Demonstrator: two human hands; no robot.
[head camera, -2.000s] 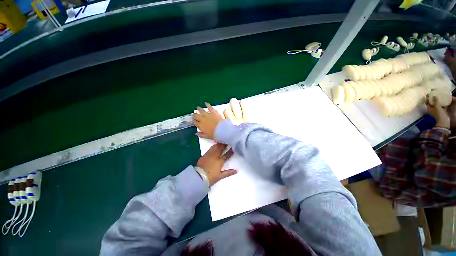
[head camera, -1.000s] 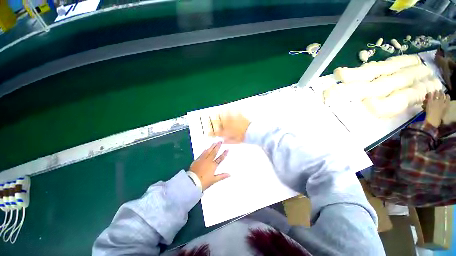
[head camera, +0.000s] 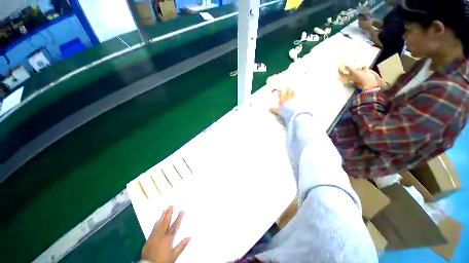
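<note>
The large white sheet (head camera: 221, 190) lies on the bench in front of me, with several short yellowish slits near its left end. My left hand (head camera: 167, 239) rests on its lower left part, fingers spread, holding nothing. My right hand (head camera: 284, 97) is stretched forward to the right, past the white upright, at the near end of the neighbouring white board. Pale cream pieces (head camera: 275, 81) lie beside its fingers, washed out by glare. Whether it grips one cannot be told.
A white upright (head camera: 247, 56) stands beyond the sheet. The green belt (head camera: 154, 120) runs behind, carrying cream units with cords (head camera: 295, 51). A person in a plaid shirt (head camera: 406, 120) works at the right, hands over the neighbouring board. Open cartons (head camera: 406, 215) stand below at right.
My view has swung right. My right hand has left the slits and reached out to the neighbouring board. My left hand stays flat on the sheet. The striped bodies have left the view.
</note>
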